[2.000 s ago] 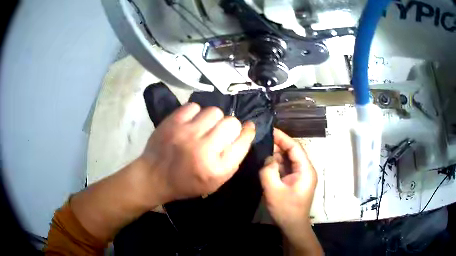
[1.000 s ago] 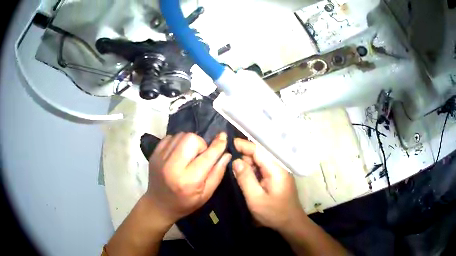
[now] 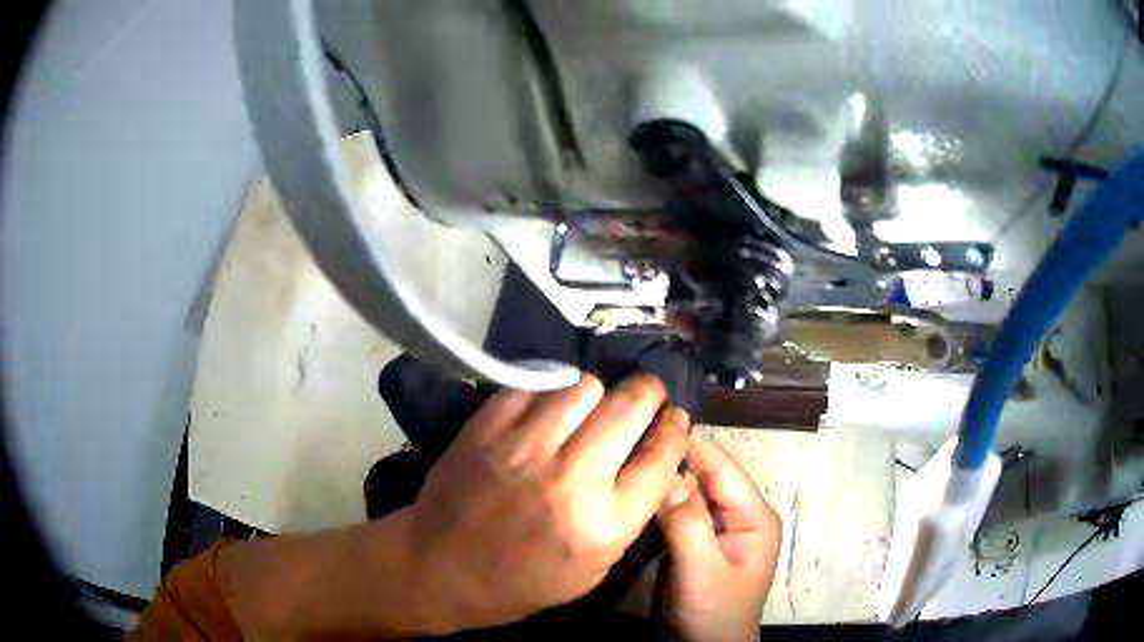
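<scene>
The black fabric workpiece (image 3: 533, 320) lies bunched on the cream tabletop, its upper edge under the needle area (image 3: 627, 314). My left hand (image 3: 540, 502) lies over the cloth with fingers bent, gripping it just below the needle area. My right hand (image 3: 721, 533) pinches the cloth edge between thumb and fingers, close beside my left fingertips. The brown cylinder arm (image 3: 765, 399) sits right of the cloth. My hands hide the lower part of the cloth; the needle itself cannot be made out.
The pale sewing machine head (image 3: 803, 75) fills the top, with black tension discs (image 3: 740, 301) above the work. A pale curved bar (image 3: 333, 238) reaches down near my left knuckles. A blue flexible tube (image 3: 1048, 301) with a white end (image 3: 935, 539) hangs at right. Loose black threads lie at lower right.
The view has shifted closer to the machine head. The blue tube now shows at the right, off the cloth. My hands still hold the cloth, now closer together, with my left fingers nearer my right.
</scene>
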